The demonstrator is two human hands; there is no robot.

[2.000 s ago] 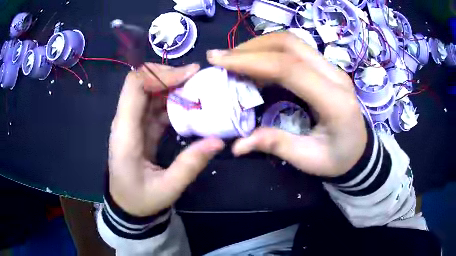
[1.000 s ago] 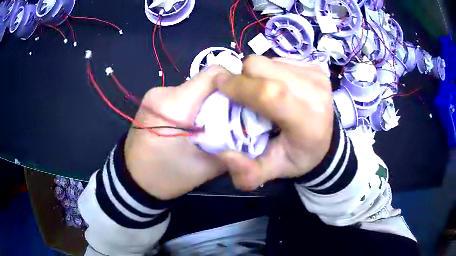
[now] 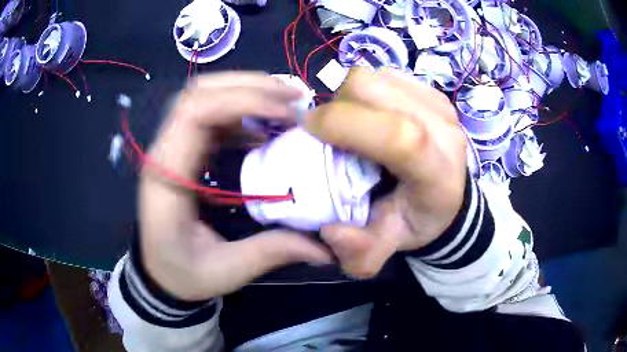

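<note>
A pale lilac fan unit is held between my hands above the bench, its plain rounded housing towards the left and its ridged rim towards the right. Two red lead wires leave a slot in the housing and run left, ending in small white connectors. My right hand grips the rim end with fingers and thumb. My left hand is curved around the housing side, blurred, fingers above and thumb below. Whether its fingertips touch the unit is unclear.
Lilac fan units with red wires lie heaped at the upper right. A single unit lies at the top, and a group at the upper left. A brown carton holding lilac parts stands below the bench edge.
My left hand was closed over the housing and has opened out to the left, showing more of it. My right hand still grips the rim end. Bench items have shifted in view.
</note>
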